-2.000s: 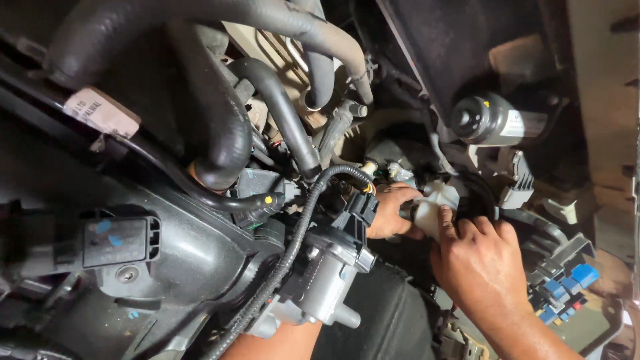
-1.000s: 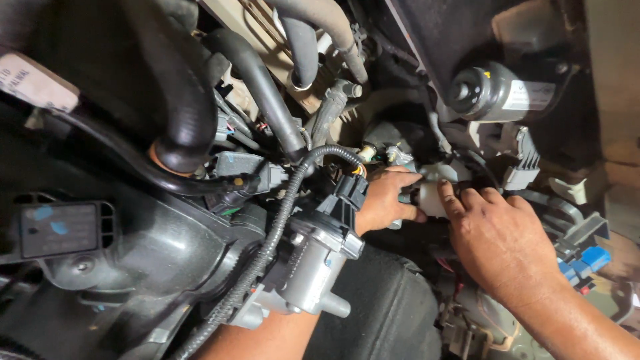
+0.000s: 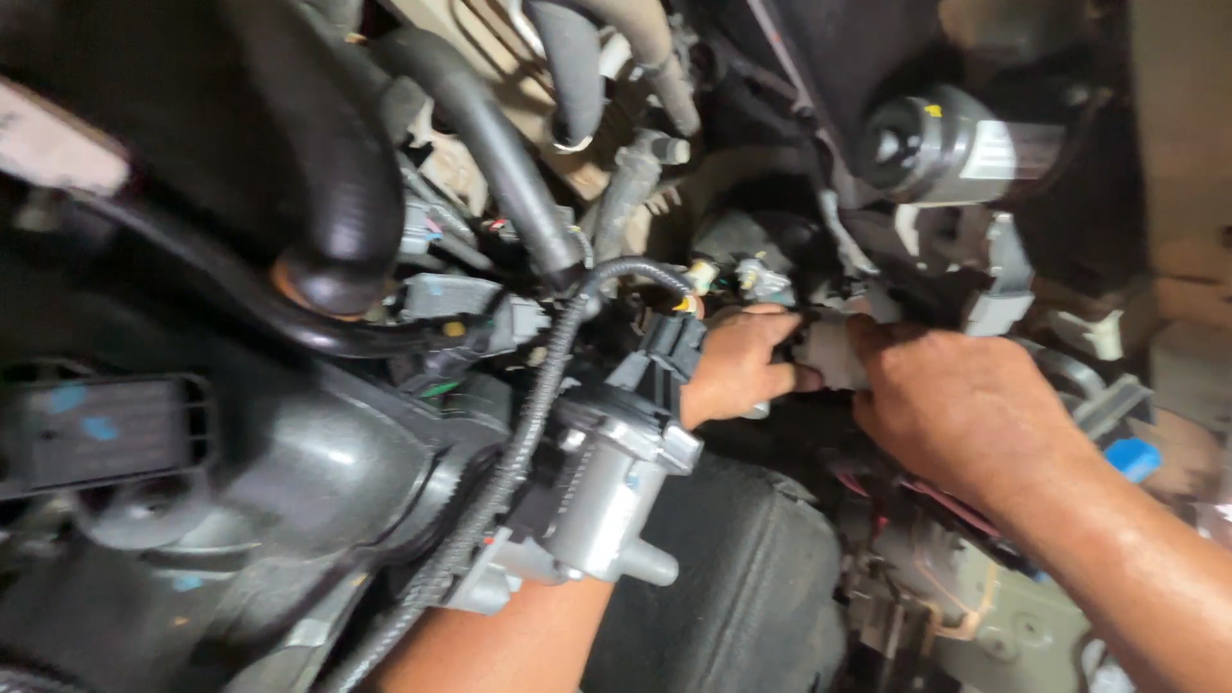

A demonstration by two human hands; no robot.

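A whitish plastic part (image 3: 835, 352), blurred, sits between my two hands in the engine bay. My left hand (image 3: 746, 361) reaches under a silver solenoid valve (image 3: 611, 500) with a black connector, its fingers and thumb on the left side of the whitish part. From the right, my right hand (image 3: 953, 404) grips the same part, with its fingertips hidden behind it. A ribbed black conduit (image 3: 549, 404) arches over my left wrist to the valve's connector.
Thick black rubber hoses (image 3: 491, 144) cross the upper left. A black cylindrical motor (image 3: 953, 149) is at the upper right, above a grey bracket (image 3: 1001, 279). A black plastic housing (image 3: 318, 462) fills the lower left. Reddish wires (image 3: 948, 505) run below my right hand.
Both hands stay at the whitish part. My right hand's fingers have curled farther around it, where earlier its index finger lay extended against it. The view has shifted.
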